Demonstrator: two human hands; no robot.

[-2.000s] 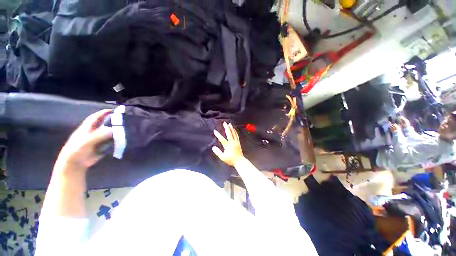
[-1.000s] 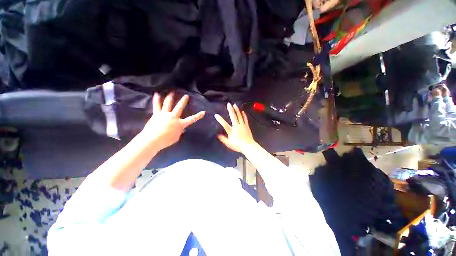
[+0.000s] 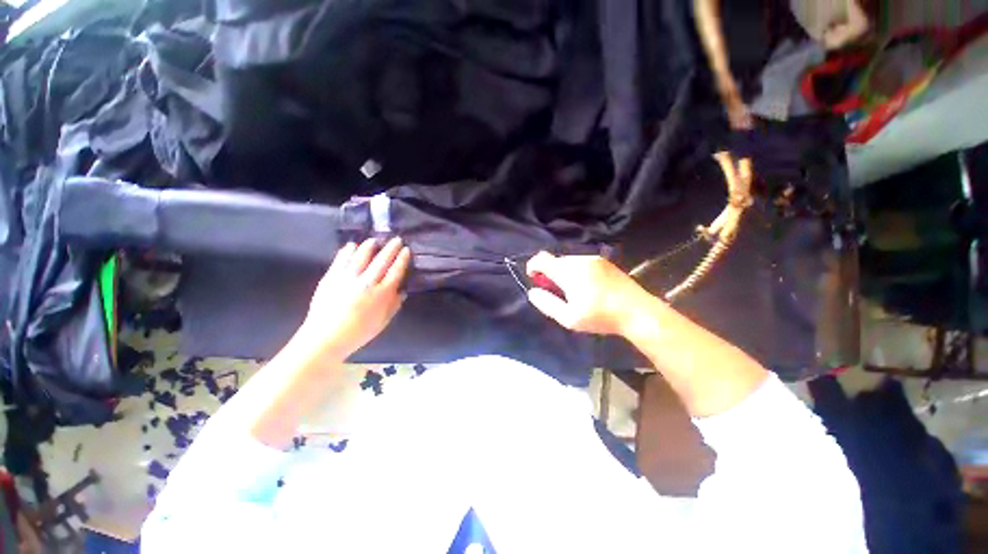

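A dark garment piece [image 3: 466, 243] lies over the long grey padded pressing arm [image 3: 244, 224]. A white label strip [image 3: 380, 213] shows at the garment's left end. My left hand [image 3: 358, 292] rests flat on the garment just below the label, fingers close together. My right hand [image 3: 580, 292] is closed around the red handle of the steam iron [image 3: 546, 284]. The iron's small pointed plate is on the garment, its tip to the left. A straight seam line runs on the cloth between my two hands.
A crumpled black garment pile [image 3: 433, 97] lies behind the work. The tan steam hose [image 3: 728, 211] hangs at the right and runs down toward the iron. The dark pressing table [image 3: 271, 314] extends below the arm. Dark scraps litter the floor at lower left.
My right hand has taken hold of the iron and brought it onto the garment. My left hand has moved beside the label. The view has shifted left.
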